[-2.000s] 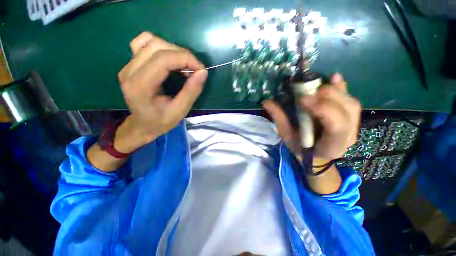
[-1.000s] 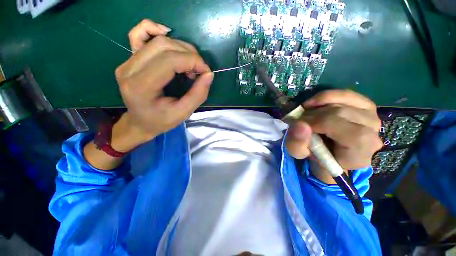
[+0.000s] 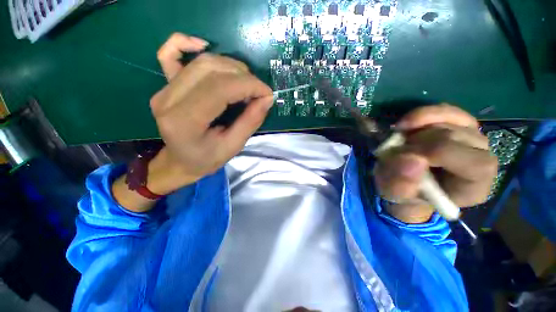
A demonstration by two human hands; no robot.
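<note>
The green PCB panel [image 3: 332, 58] lies on the mat in front of me, its boards in joined rows. My left hand [image 3: 207, 113] pinches thin silvery solder wire [image 3: 294, 89] between thumb and forefinger; the wire's end lies over the lower rows. My right hand [image 3: 436, 161], somewhat blurred, holds the soldering iron [image 3: 440, 196] by its cream grip. The iron's dark barrel slants up and left over the panel, its tip close to the wire's end. I cannot tell whether tip and wire touch.
The solder spool [image 3: 17, 143] is at the mat's left edge. White trays [image 3: 46, 17] lie at the far left. Dark tweezers [image 3: 511, 42] lie on the green mat [image 3: 122, 36] at the far right. Other PCB panels [image 3: 507, 149] show below the mat edge, past my right hand.
Since one second ago, my right hand has moved right and slightly down with the iron, and my left hand slightly right. Two seconds ago the iron pointed up across the panel; now it slants left.
</note>
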